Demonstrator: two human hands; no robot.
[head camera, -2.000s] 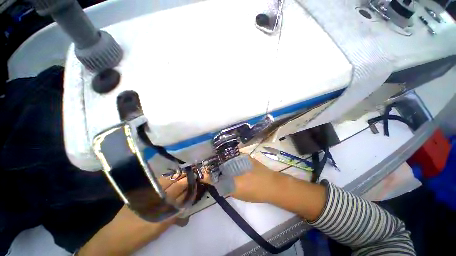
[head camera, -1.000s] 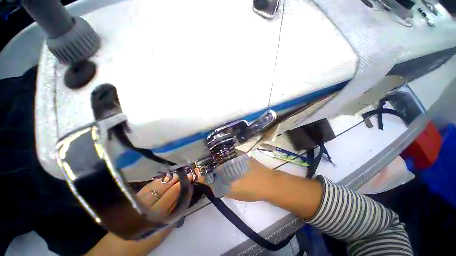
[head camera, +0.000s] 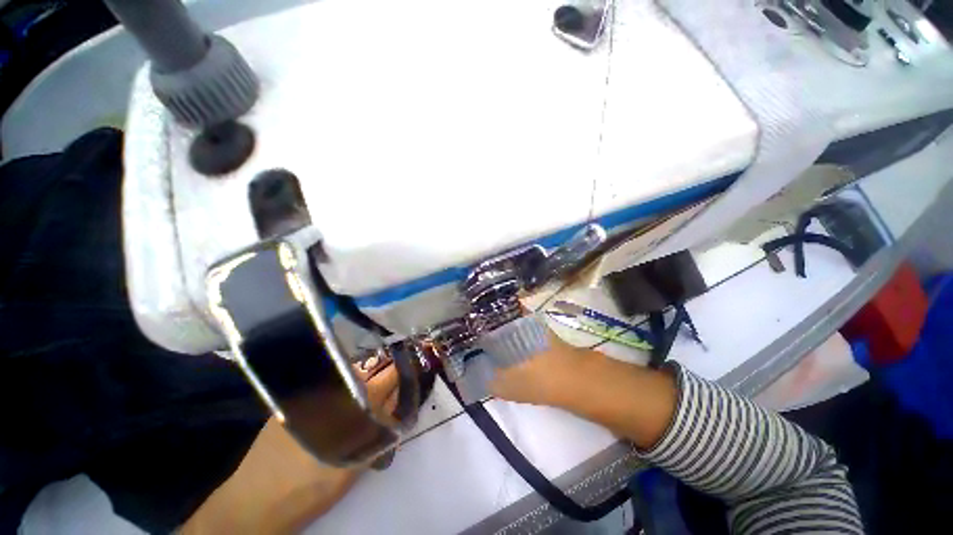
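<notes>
The black tape (head camera: 512, 456) runs from the presser foot area down over the table edge. The dark garment cloth (head camera: 94, 387) lies left of the white sewing machine head (head camera: 449, 136). My left hand (head camera: 378, 392) is at the presser foot area, mostly hidden behind the shiny curved guard (head camera: 298, 355). My right hand (head camera: 543, 368) is right of the needle area, its fingers hidden behind the ribbed grey knob (head camera: 512, 345) and metal parts. What the fingertips of either hand hold cannot be seen.
Snips (head camera: 601, 324) lie on the white bed beside a dark brown-black square (head camera: 660, 284). Black tape offcuts (head camera: 803, 245) lie farther right. A grey strip edges the table (head camera: 773, 350). Red (head camera: 896, 313) and blue (head camera: 932, 361) bins stand beyond it.
The camera view has shifted, first one way and then back. Less of my left hand's fingers shows than one second ago. My right hand stays beside the needle area.
</notes>
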